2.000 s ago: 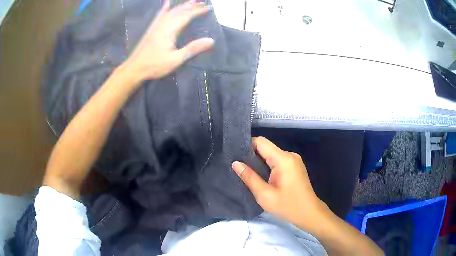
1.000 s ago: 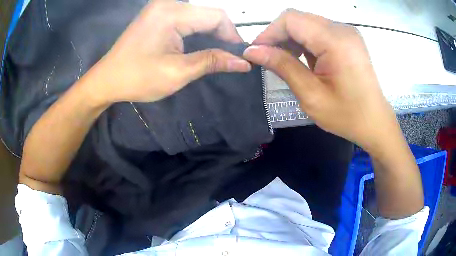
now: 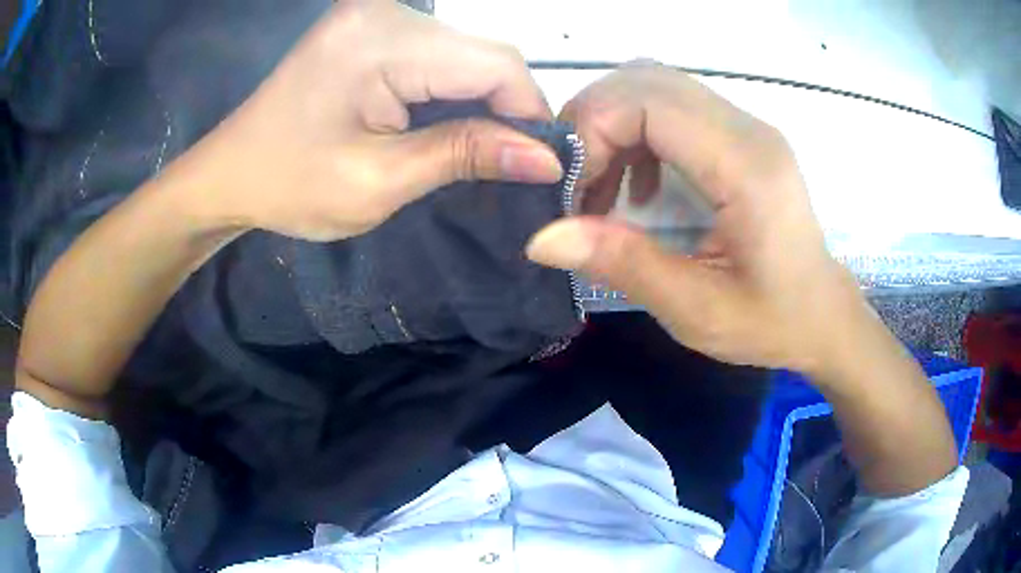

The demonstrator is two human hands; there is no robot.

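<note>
The dark garment [image 3: 448, 257] lies over the table's left part and hangs down towards my lap. A silvery metal zipper [image 3: 574, 179] runs down its right edge and curls under at the bottom. My left hand [image 3: 392, 134] pinches the garment's top edge between thumb and fingers, beside the zipper's upper end. My right hand [image 3: 705, 213] is at the zipper's right side, its thumb over the cloth edge and its fingers behind, partly hidden. Thumb and index finger are apart; the edge passes between them. Pale and yellow stitch lines show on the cloth.
The white machine table [image 3: 717, 101] is behind my hands, with a measuring tape [image 3: 929, 263] along its front edge. A blue bin [image 3: 784, 448] holding dark pieces is at lower right, partly behind my right forearm. A red object [image 3: 994, 375] is at the right edge.
Over two seconds both hands came together at the garment's zipper edge. In the last second my right thumb moved down and away from my left fingertips, uncovering the zipper's upper end.
</note>
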